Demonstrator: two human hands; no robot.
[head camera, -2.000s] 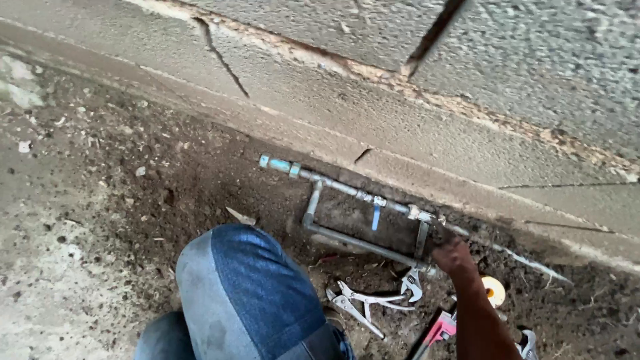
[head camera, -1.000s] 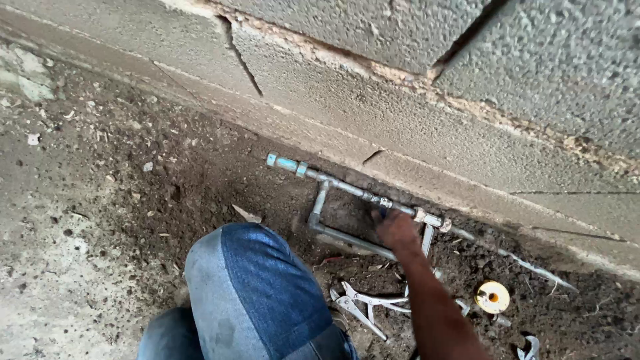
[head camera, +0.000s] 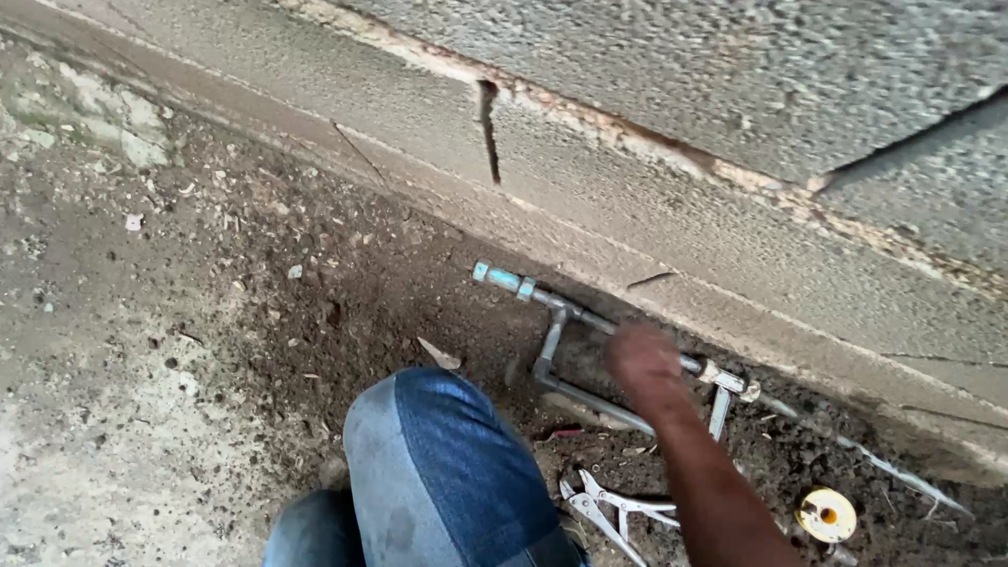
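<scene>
My right hand, slightly blurred, is on the upper run of a grey pipe assembly lying in the dirt along the wall. It covers the part where a blue-handled valve sits in an earlier frame; its fingers are hidden, so its grip cannot be told. The assembly forms a rectangular loop, with a blue-green fitting at its left end and a pale tee fitting to the right of the hand. Locking pliers lie on the soil beside my forearm. My left hand is out of view.
A concrete block wall runs diagonally behind the pipes. A yellow-rimmed tape spool lies on the soil at the lower right. My jeans-covered knee is just below the loop. A thin pipe continues right along the wall base.
My right hand has moved left along the pipe, from the tee at the loop's right end to the valve area. The pink-and-red tool seen two seconds ago is no longer visible.
</scene>
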